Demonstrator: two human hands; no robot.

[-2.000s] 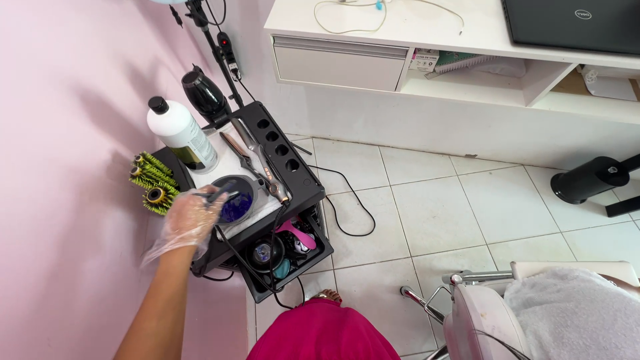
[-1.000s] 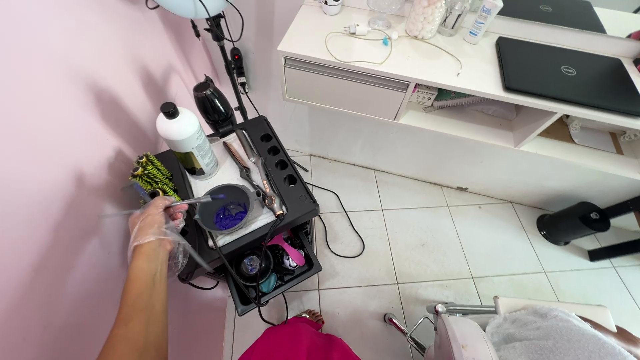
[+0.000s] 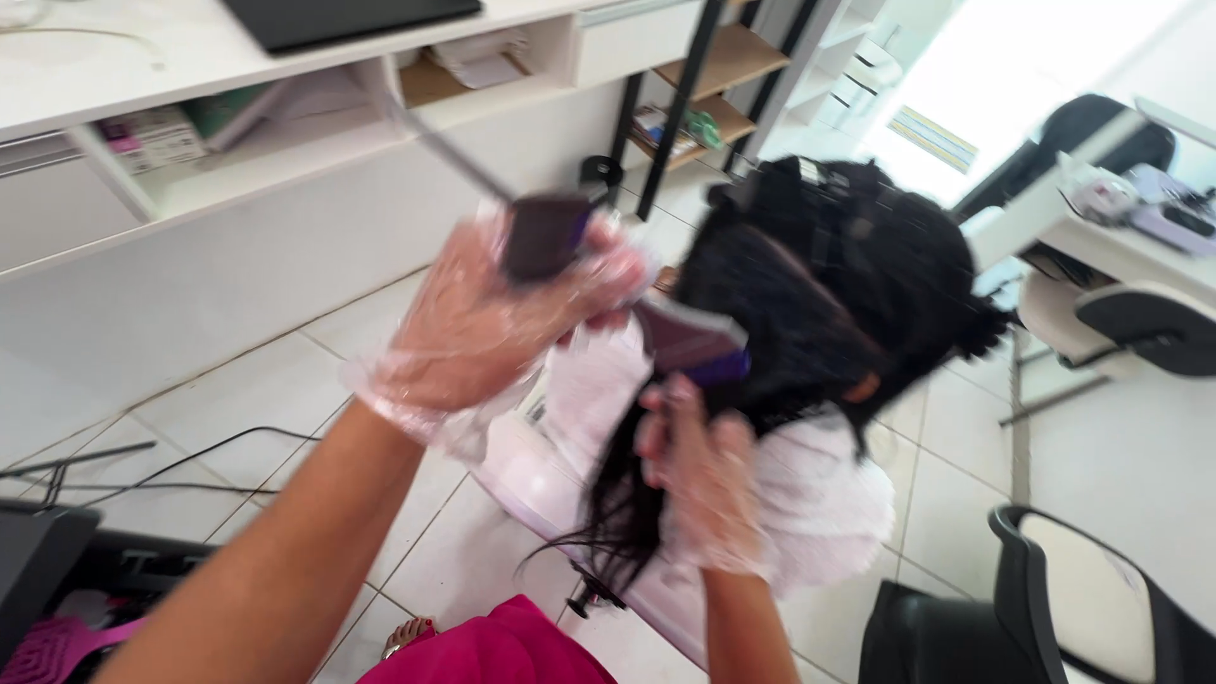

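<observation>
A person with sectioned dark hair (image 3: 912,237), pinned up on top, sits with a white towel (image 3: 826,494) over the shoulders. My left hand (image 3: 503,313), in a clear plastic glove, grips a tint brush (image 3: 546,233) whose thin tail points up and left. In my right hand (image 3: 708,465), also gloved, is another dark tint brush (image 3: 689,342) with purple dye along its edge; its wide end is at the hair on the side of the head. Loose strands hang beside my right hand. Motion blur hides where the bristles touch.
Along the wall runs a white counter (image 3: 285,166) with open shelves and a black laptop (image 3: 351,19). A black trolley (image 3: 47,541) with a pink hairbrush (image 3: 66,646) is at lower left, cables on the floor. A black chair (image 3: 1016,589) stands at lower right, a shelving rack (image 3: 727,62) behind.
The view has swung right, from the trolley to the seated person. My left hand, earlier over the dye bowl, is now near the head. My right hand has come into view holding a brush.
</observation>
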